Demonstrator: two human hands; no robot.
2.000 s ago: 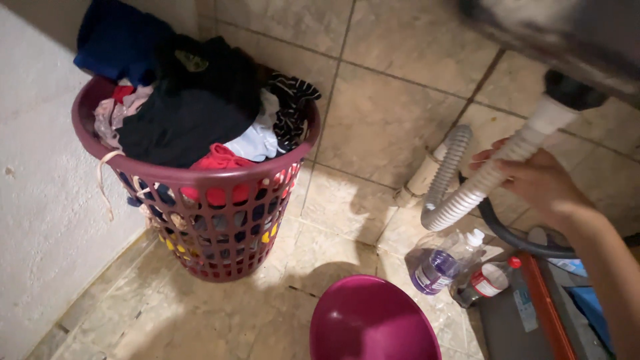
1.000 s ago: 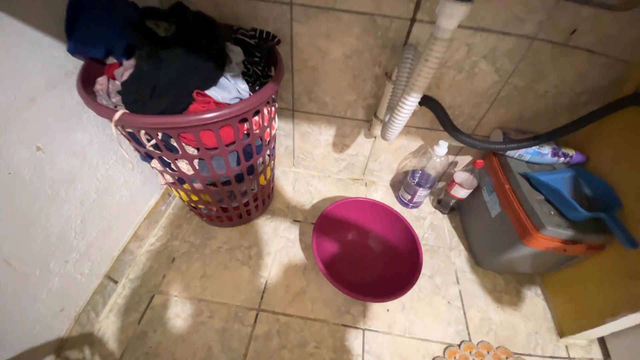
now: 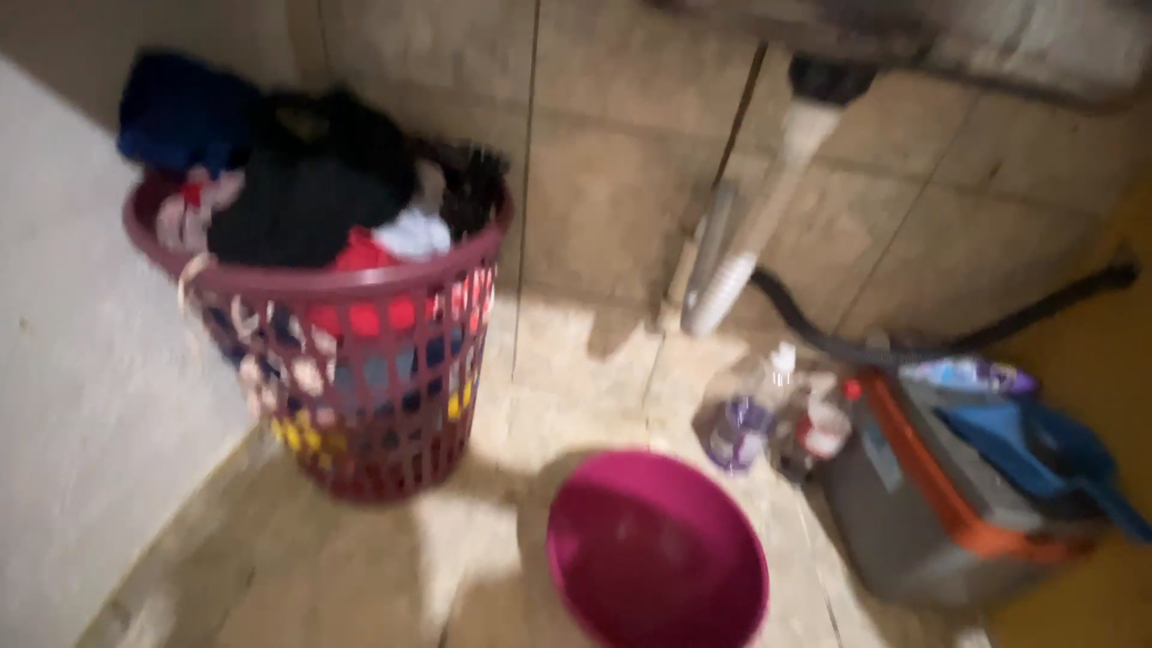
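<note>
Neither of my hands shows in the view now. Beneath the dark underside of a sink (image 3: 972, 45), a white corrugated drain pipe (image 3: 724, 288) runs down from a black fitting (image 3: 828, 81) along the tiled wall. A magenta plastic basin (image 3: 657, 549) rests on the floor, with its inside facing up. Left of it stands a maroon laundry basket (image 3: 315, 281), heaped with clothes (image 3: 306, 198). Motion blur softens the whole picture.
Two plastic bottles, one with purple liquid (image 3: 740, 432) and one with a red cap (image 3: 821, 430), stand near the wall. A grey bin with an orange rim (image 3: 900, 531) carries a blue dustpan (image 3: 1035, 445). A black hose (image 3: 981, 342) passes behind it.
Two seconds ago a hand, seemingly my right one, was at the corrugated pipe; it had left the view by one second ago. The camera view has shifted since.
</note>
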